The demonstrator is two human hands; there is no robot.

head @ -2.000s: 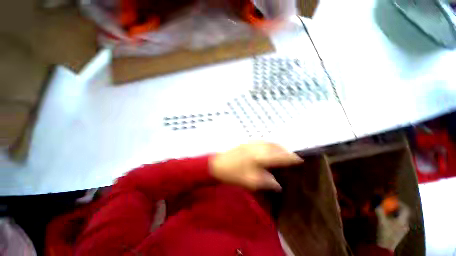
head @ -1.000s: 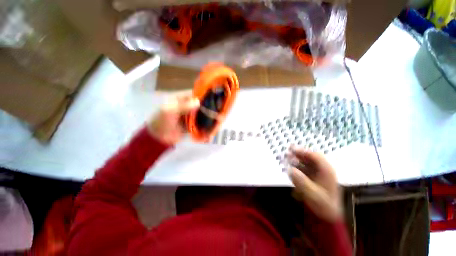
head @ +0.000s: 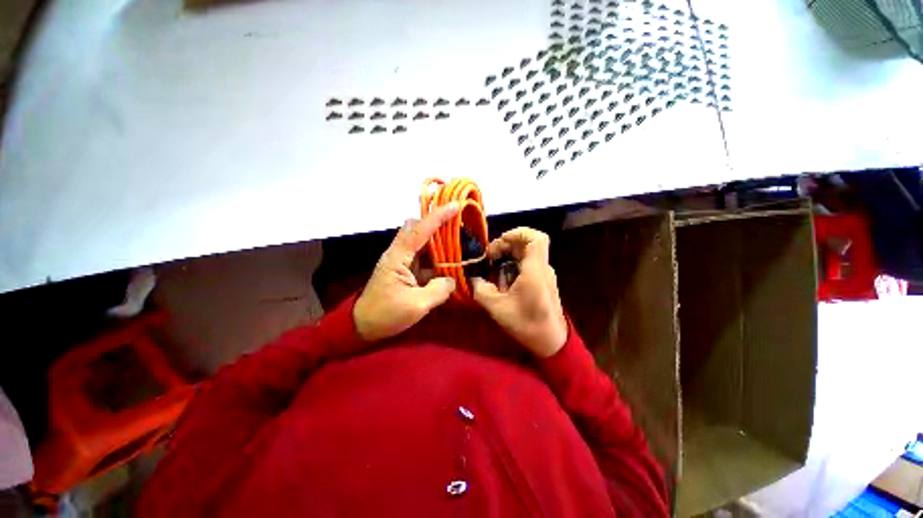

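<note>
A coiled orange cord set (head: 446, 218) stands upright over my lap at the table edge, with a pale band around its middle. My left hand (head: 404, 281) grips the coil from the left, thumb and fingers on the orange loops. My right hand (head: 527, 287) is on the right side of the coil, its fingers pinched at the black plug end (head: 472, 244). Whether a label is between those fingers cannot be told. Rows of small dark labels (head: 567, 111) lie on the white table, with a short strip at their left.
The white table (head: 233, 152) has a dark seam at right. An open brown carton (head: 744, 344) stands below the table edge at right. A grey-green basket (head: 870, 25) is at the far right. An orange-red stool (head: 116, 390) is at lower left.
The coil has moved from above the table down to the lap edge. My right hand has left the labels and come to the coil. The view has tilted down, and the supply carton's inside is out of view.
</note>
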